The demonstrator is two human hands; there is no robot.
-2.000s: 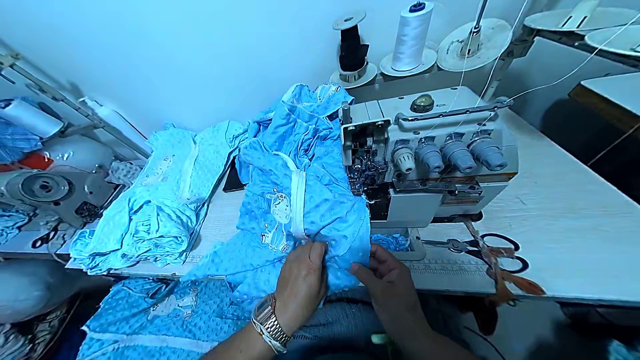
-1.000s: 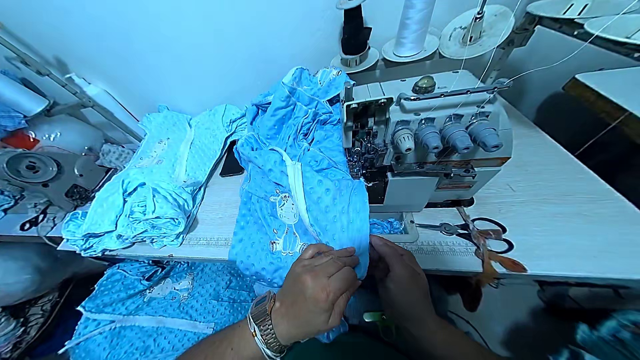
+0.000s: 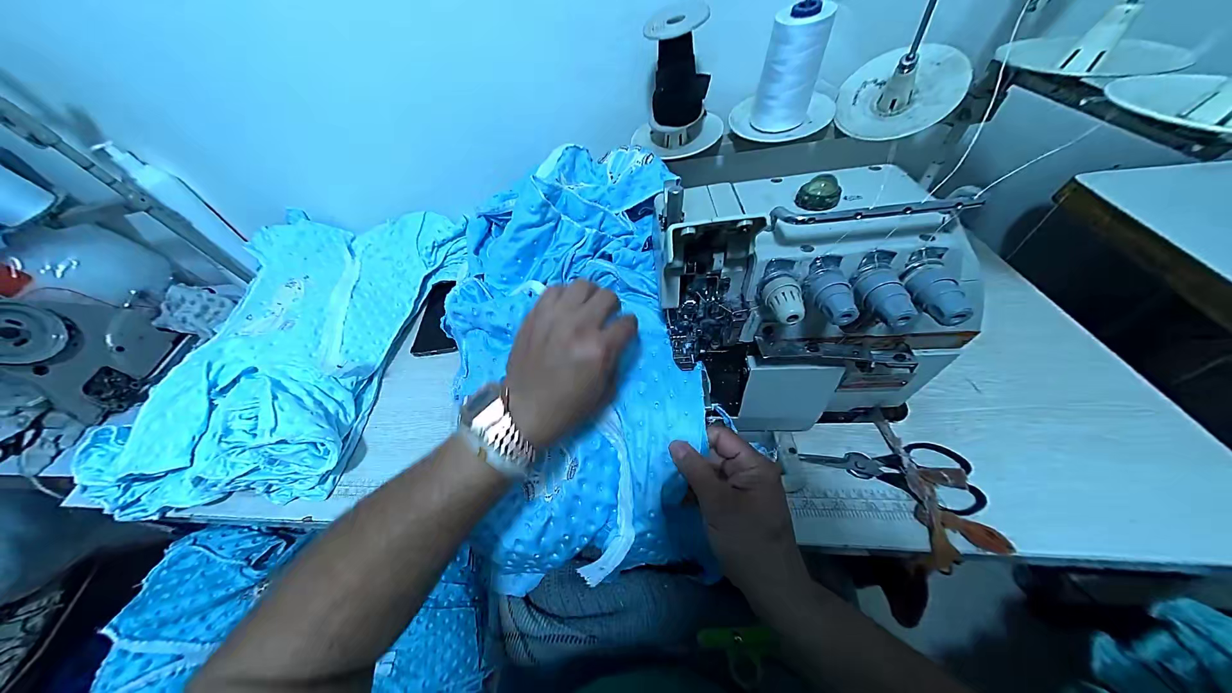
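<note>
A blue dotted garment piece (image 3: 664, 385) with a white zipper strip (image 3: 621, 500) lies left of the overlock sewing machine (image 3: 828, 289) and hangs over the table's front edge. My left hand (image 3: 568, 361), with a metal-band watch at the wrist, is over the middle of the cloth, fingers curled and slightly blurred; whether it grips the fabric is hidden. My right hand (image 3: 731, 481) pinches the cloth's right edge between thumb and fingers, just in front of the machine's needle area. More bunched blue fabric (image 3: 568, 212) lies behind, against the machine's left side.
Folded blue garments (image 3: 260, 375) lie at left beside a dark phone (image 3: 435, 322). Black-handled scissors (image 3: 900, 469) with cloth strips are right of my right hand. Thread spools (image 3: 791, 67) stand behind the machine. Another blue garment (image 3: 207, 597) hangs below the table edge at left.
My left hand has moved away from the front edge, farther up over the cloth. The garment's front part has shifted toward me, its zipper strip now hanging over the edge. My right hand stays at the cloth's right edge.
</note>
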